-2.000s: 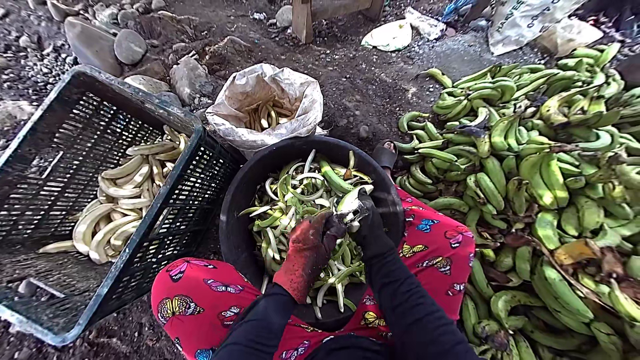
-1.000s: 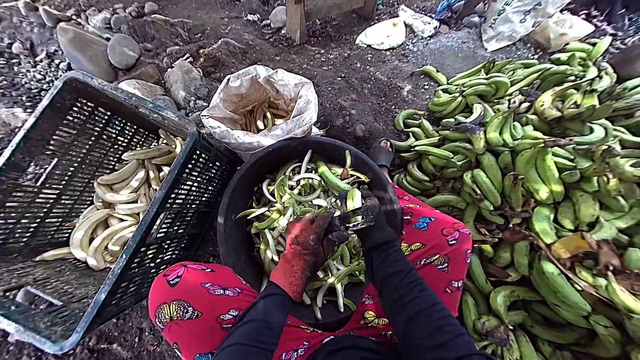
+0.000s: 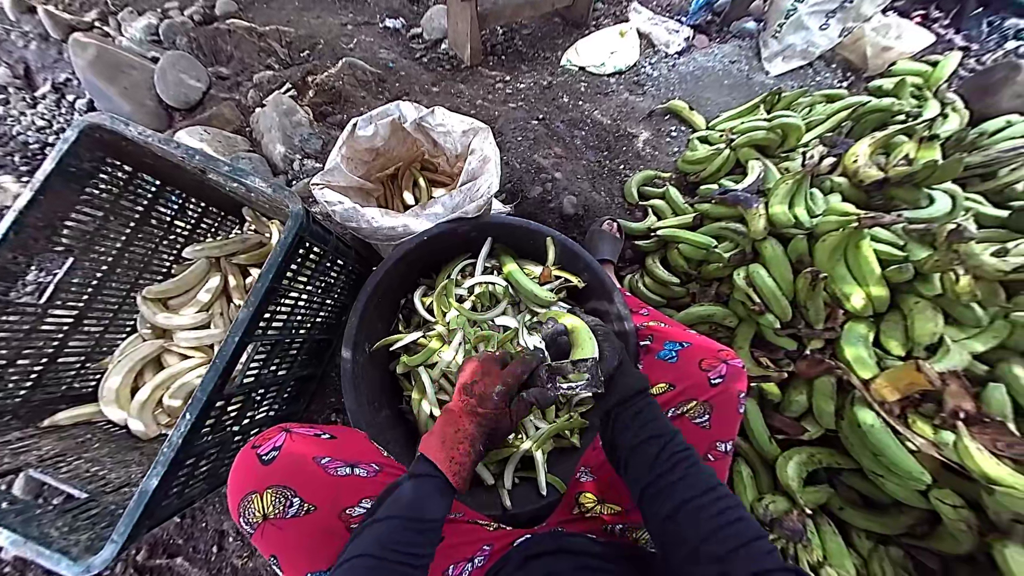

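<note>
My left hand (image 3: 488,408), in a dirty red glove with dark fingers, closes around a flat metal blade (image 3: 572,376) over the black tub (image 3: 364,336). The blade lies against the lower end of a curved green plantain (image 3: 578,334). My right hand (image 3: 604,348), in a dark glove, grips that plantain; its fingers partly hide the fruit. Green and whitish peel strips (image 3: 456,320) fill much of the tub beneath both hands, with a short green plantain piece (image 3: 524,276) on top near the back.
Peeled plantains (image 3: 172,328) lie inside a dark plastic crate (image 3: 292,240) at left. A white sack (image 3: 352,180) behind the tub holds brownish-yellow pieces. Green plantains (image 3: 856,272) are heaped at right beside a sandalled foot (image 3: 606,240). Stones (image 3: 116,76) and a wooden leg (image 3: 464,32) stand farther back.
In my right hand, the plantain has turned: its curved green side now shows more plainly than in the earlier frames. Both hands remain over the tub.
</note>
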